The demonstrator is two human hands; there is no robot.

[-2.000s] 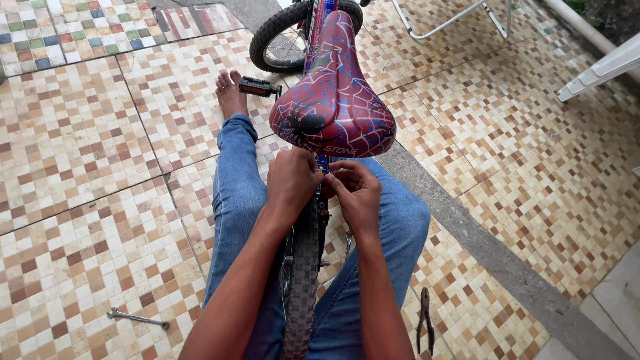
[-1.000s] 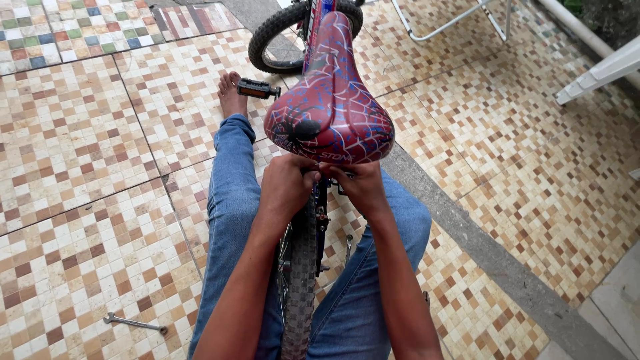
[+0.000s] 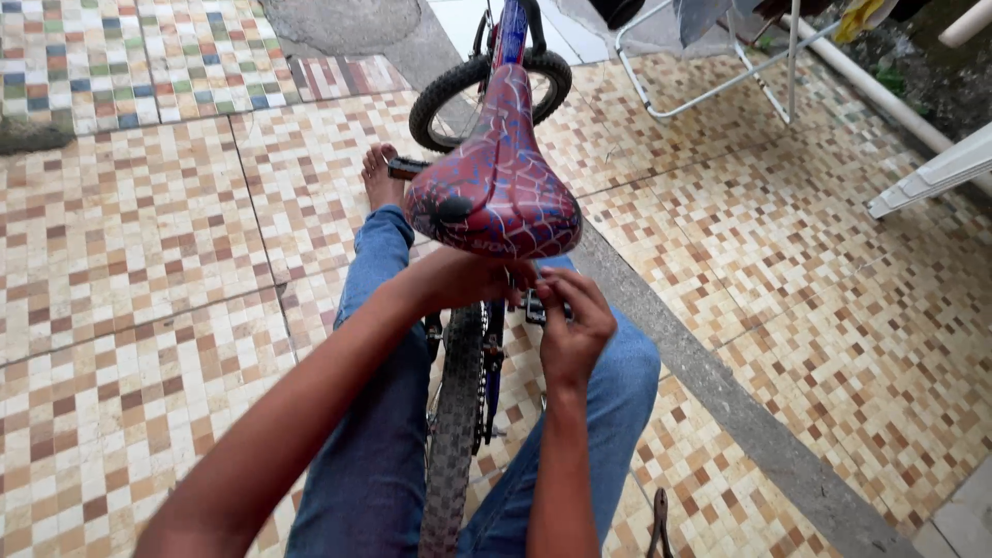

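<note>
A bicycle stands between my legs, its red saddle (image 3: 500, 178) with a blue and white web pattern in the middle of the view. My left hand (image 3: 473, 279) reaches under the saddle's rear edge, its fingers partly hidden there. Close beside it, at the right, my right hand (image 3: 575, 322) has thumb and forefinger pinched on a thin, small part that I cannot make out. Below the hands are the knobbly rear tire (image 3: 453, 434) and the chain (image 3: 482, 372). A black pedal (image 3: 535, 307) shows between my hands.
Pliers (image 3: 659, 523) lie on the tiled floor near my right knee. The front wheel (image 3: 434, 101) and another pedal (image 3: 406, 168) are ahead, the latter by my bare foot (image 3: 381, 180). A white metal rack (image 3: 697, 97) and a white plastic leg (image 3: 930, 172) stand at the right.
My left forearm has swung across from the left, and its hand now reaches further right under the saddle. My right hand has moved back from the saddle's underside, out to the right.
</note>
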